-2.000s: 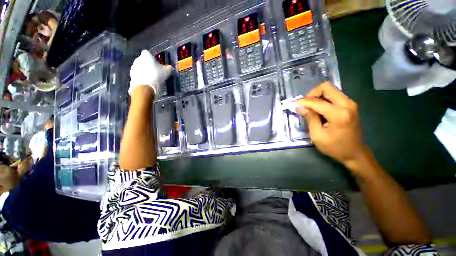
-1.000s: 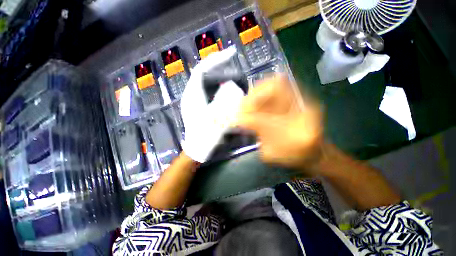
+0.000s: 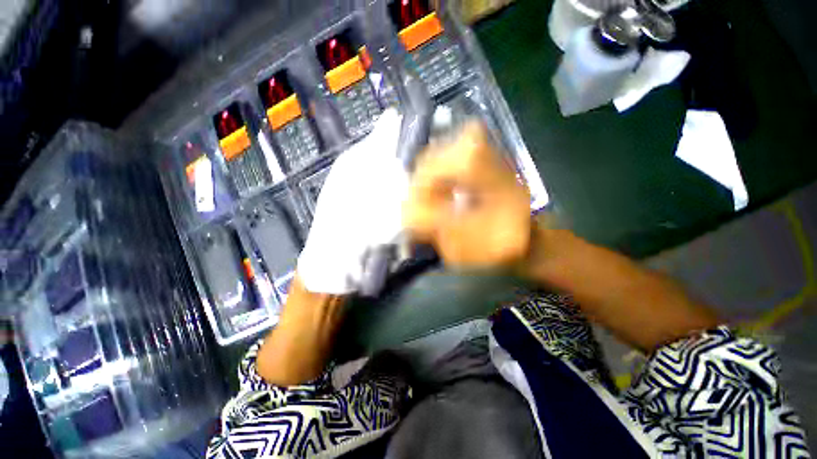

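My left hand [image 3: 358, 215], in a white glove, holds a grey phone [image 3: 413, 125] upright; one end shows above the fingers and the rest is mostly hidden. My right hand [image 3: 470, 206] is bare, blurred and close against the left hand and the phone. A pale spot shows at its fingers, too blurred to name. Both hands are over the near right part of the clear phone tray [image 3: 535, 184]. In its far row, keypad phones [image 3: 285, 116] lie face up with orange bands. Grey phones [image 3: 271, 235] lie back up in the near row, partly hidden by my hands.
A tall stack of clear filled trays [image 3: 134, 296] stands at the left. On the dark green mat [image 3: 609, 179] at the right are a whitish bottle [image 3: 591, 63] with a shiny metal top and loose white pieces [image 3: 712, 152]. Yellow floor lines show at the far right.
Since two seconds ago my left hand has left the tray's far left pocket, taken hold of a phone and met my right hand. The view has shifted, and the fan has left the picture.
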